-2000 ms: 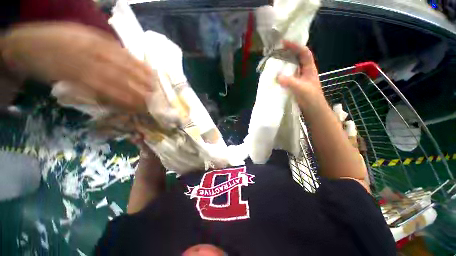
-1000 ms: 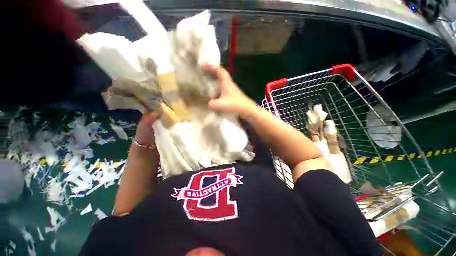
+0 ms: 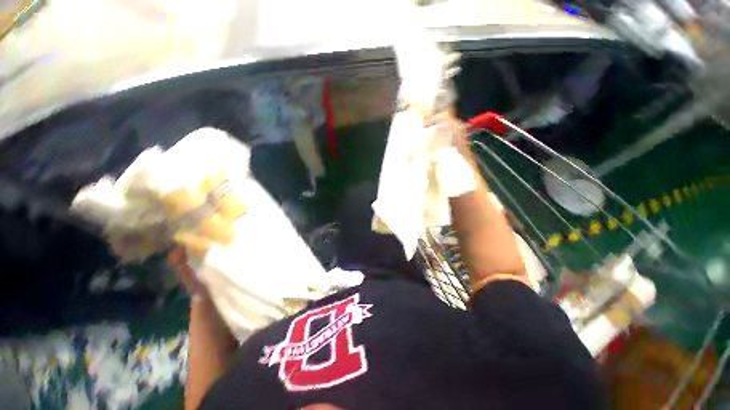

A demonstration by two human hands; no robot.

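Observation:
My left hand (image 3: 181, 264) is mostly hidden under a larger cream-white bundle (image 3: 240, 216) and holds it against my left side. Tan tickets (image 3: 216, 210) and grey-beige ties show blurred on this bundle. My right hand (image 3: 450, 128) is closed round the middle of another white bundle (image 3: 408, 176), held upright in front of me, apart from the left one. Its upper end reaches the table edge in the picture. Both hands are blurred.
A wire trolley with a red corner (image 3: 488, 122) stands at my right, with a white bundle (image 3: 616, 308) at its lower end. A long pale table (image 3: 200, 40) runs across the top. White scraps (image 3: 104, 360) lie on the floor at lower left. Yellow-black tape (image 3: 632, 216) crosses the green floor.
The bundles, together a second ago, are now apart: the larger moved left with my left hand, another went up and right in my right. The other person's dark red sleeve has left the upper left.

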